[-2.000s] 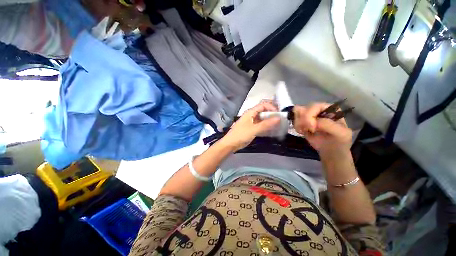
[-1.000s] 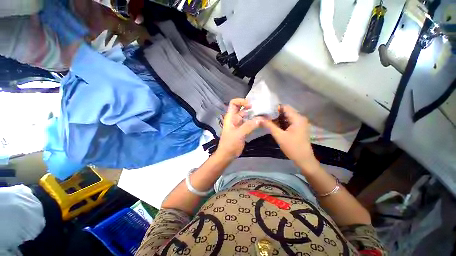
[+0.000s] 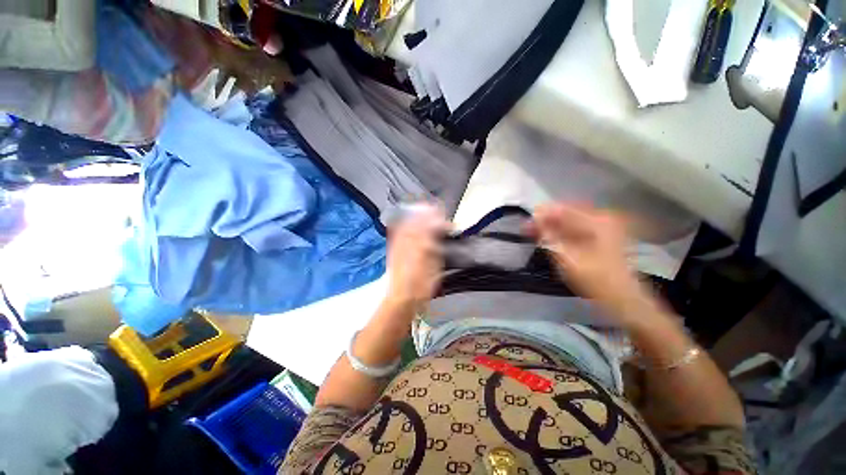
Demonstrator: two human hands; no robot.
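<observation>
A grey fabric piece (image 3: 499, 252) with a black edge is stretched between my hands above my lap; its black edge arches up in the middle. My left hand (image 3: 417, 246) is blurred and holds the piece's left end. My right hand (image 3: 584, 243) is blurred and is at the piece's right end. The fingertips of both hands are not clear, and no snips can be made out. More grey pieces with black edges (image 3: 575, 306) lie across my lap below the hands.
A fanned grey bundle (image 3: 371, 139) and light blue fabric (image 3: 223, 186) lie left. Grey panels (image 3: 464, 46), a white strip (image 3: 649, 83) and a screwdriver (image 3: 713, 42) lie on the table (image 3: 640, 139). A yellow plastic stand (image 3: 176, 362) and blue basket (image 3: 250, 427) are lower left.
My hands have moved apart from where they met at a crumpled pale piece. A grey piece with a black edge now spans between them. The dark blades seen earlier in my right hand no longer show.
</observation>
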